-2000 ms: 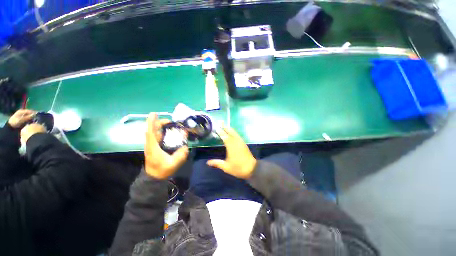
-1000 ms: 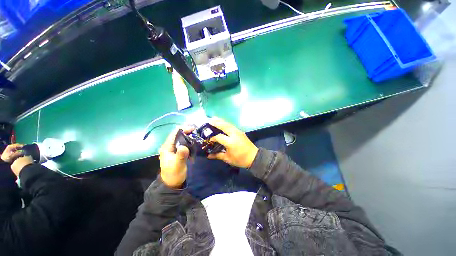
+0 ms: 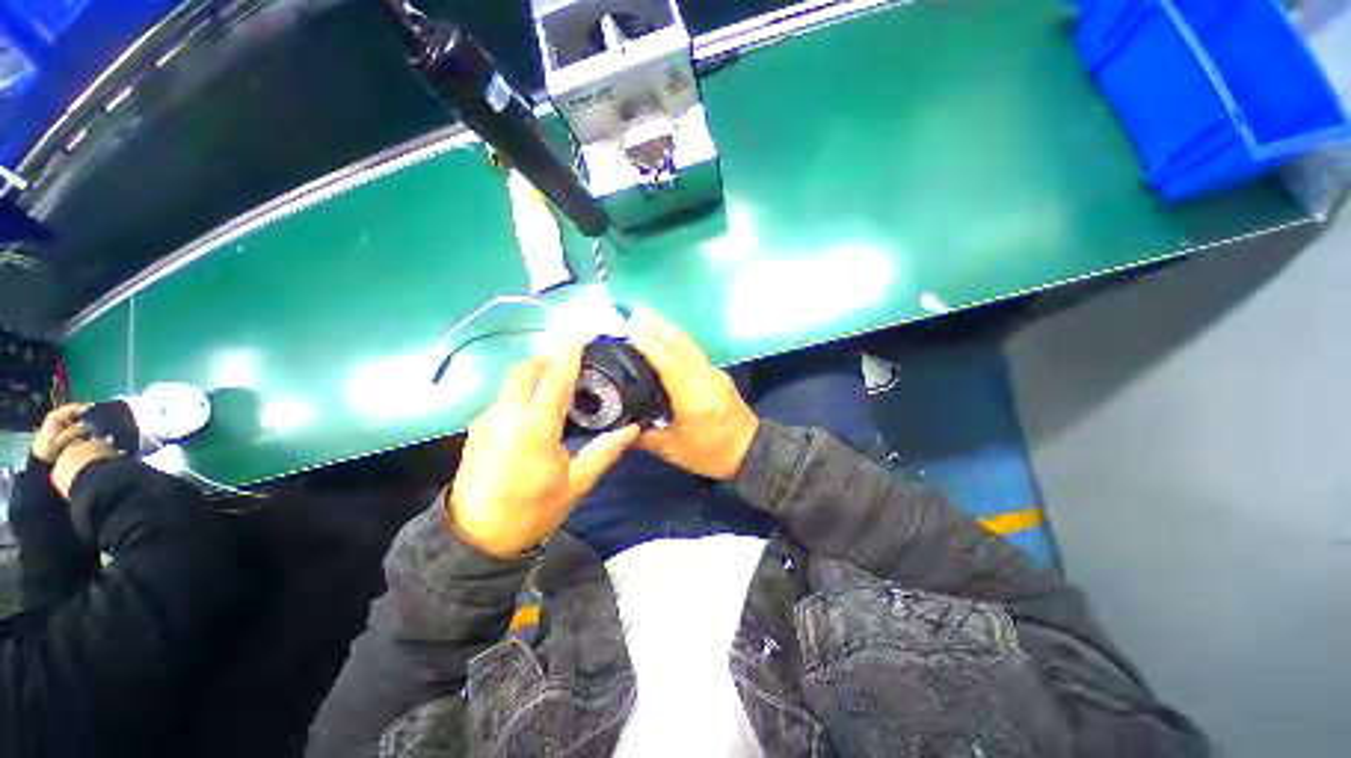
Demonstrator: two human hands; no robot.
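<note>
A black camera housing (image 3: 634, 382) with a round, pale-ringed lens face (image 3: 596, 403) is held over the bench's front edge. My left hand (image 3: 519, 452) grips its left side, with the thumb below the lens face. My right hand (image 3: 701, 410) grips its right side. A white part (image 3: 587, 316) shows just behind the housing, partly hidden by my fingers. A thin cable (image 3: 486, 313) runs from there to the left over the green bench top. The black electric screwdriver (image 3: 519, 136) hangs tilted behind, its tip above the white part, not touching the housing.
The screw feeder (image 3: 633, 111) stands at the back. A white-yellow tube (image 3: 536, 234) lies left of it. A blue bin (image 3: 1212, 92) sits at the right end. At far left, another person's hands (image 3: 70, 447) hold a dark part beside a white round piece (image 3: 175, 410).
Two seconds ago the pieces were apart, and a second ago the housing was open with its inside showing. Now it appears closed, lens face up, between both hands.
</note>
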